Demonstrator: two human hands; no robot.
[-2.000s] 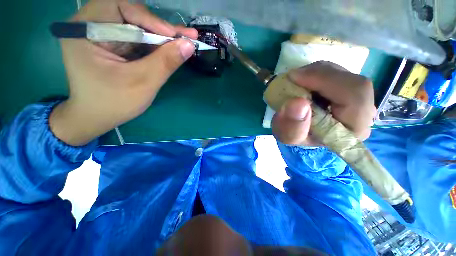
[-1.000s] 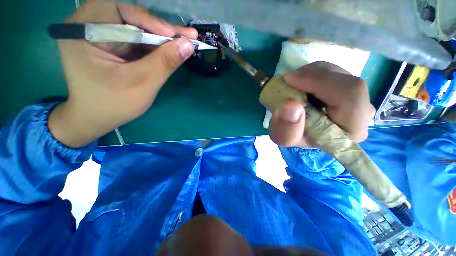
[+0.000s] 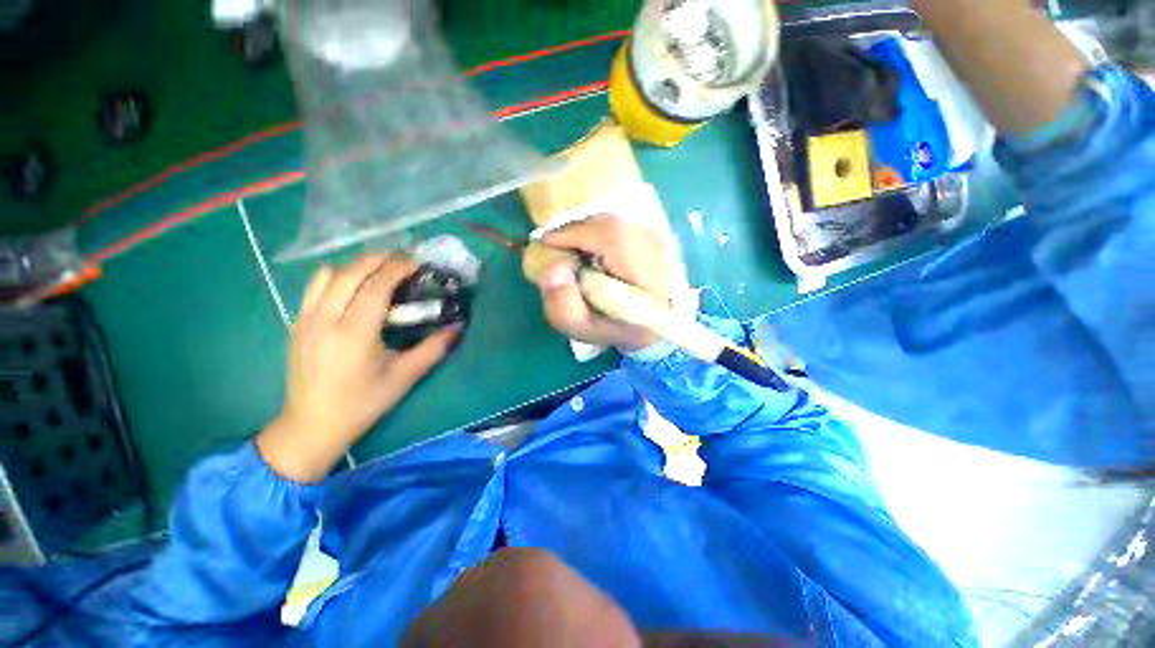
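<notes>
The round black module [image 3: 446, 294] lies on the green mat. My left hand [image 3: 345, 344] has its fingers and thumb around its left side. A short pale piece [image 3: 416, 311] shows between these fingers, blurred; it may be part of the tweezers. A crumpled white tissue [image 3: 452, 257] sits at the module's upper edge. My right hand [image 3: 611, 268] is shut on the soldering iron [image 3: 659, 319], whose tip points up and left, apart from the module. The white pad [image 3: 659, 225] lies partly under my right hand, below a tan block [image 3: 585, 175].
The clear hood [image 3: 405, 152] hangs just above the module. A yellow reel [image 3: 649, 104] stands behind the tan block. A parts tray [image 3: 811, 268] is at right, beside another person's arm and blue sleeve [image 3: 1070, 152]. A black perforated crate [image 3: 61, 405] is at left.
The view has shifted and shows more of the bench. The iron's tip has left the module and moved right. My left hand has changed from a tweezer hold to fingers around the module.
</notes>
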